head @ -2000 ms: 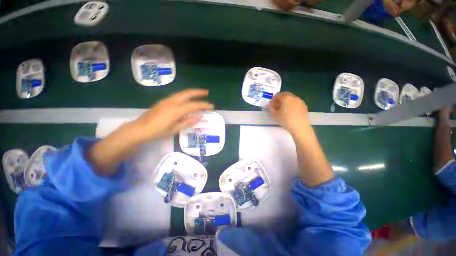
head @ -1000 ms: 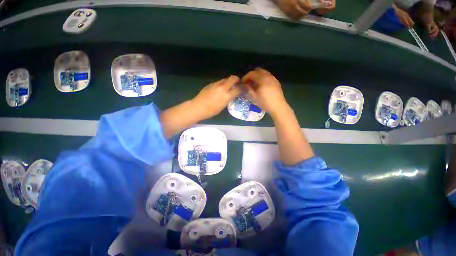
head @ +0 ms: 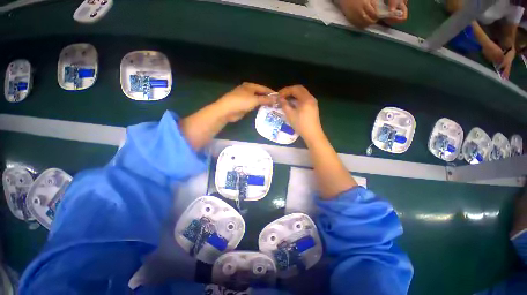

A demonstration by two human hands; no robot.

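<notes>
A white open housing (head: 276, 127) with a blue block and a pale blue board lies on the dark green belt in front of me. My left hand (head: 249, 99) and my right hand (head: 299, 108) meet over its far edge. The fingertips of both hands pinch something tiny and pale there; the fingers mostly hide it, and I cannot tell what it is. The housing's lower part shows below my fingers.
Similar housings lie on the belt at left (head: 146, 76) and right (head: 393, 130). Several sit near my body (head: 243, 173), and two at far left (head: 49, 197). A metal rail (head: 69, 129) separates belt and bench. Other people's hands (head: 362, 10) show at the top right.
My left hand has come across to the belt and joined my right hand over the housing. That housing now lies further left. The camera view has also shifted.
</notes>
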